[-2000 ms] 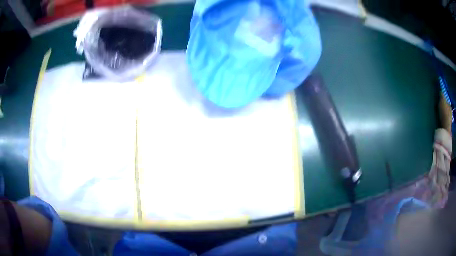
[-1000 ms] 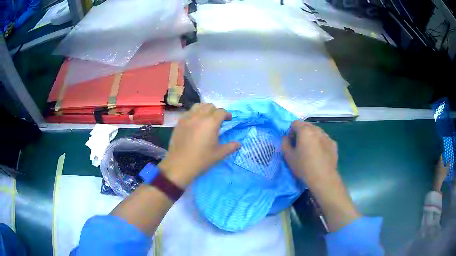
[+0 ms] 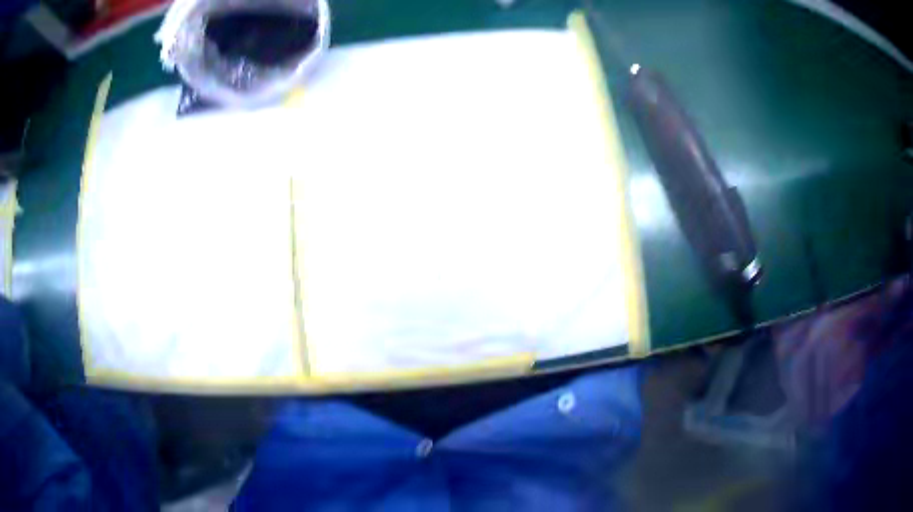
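Observation:
The white work mat (image 3: 461, 200) lies flat on the green bench, edged and divided by yellow tape (image 3: 296, 260). The clear plastic-lined tub (image 3: 318, 45) stands at the mat's rear left edge, with dark small contents inside. The dark electric screwdriver (image 3: 693, 180) lies on the bench right of the mat, its cable end towards the front edge. Neither of my hands is in the picture. Blue sleeves show blurred at the lower left and lower right.
The green bench's (image 3: 801, 130) front edge curves across the lower picture, close to my blue workwear (image 3: 501, 450). An orange-red strip (image 3: 120, 28) shows at the upper left. Pink fabric (image 3: 841, 345) and a pale frame (image 3: 736, 428) are below the bench at right.
The blue cap my hands held over the mat one second ago is out of the picture, and so are both hands. The view has tipped down towards the bench's front edge.

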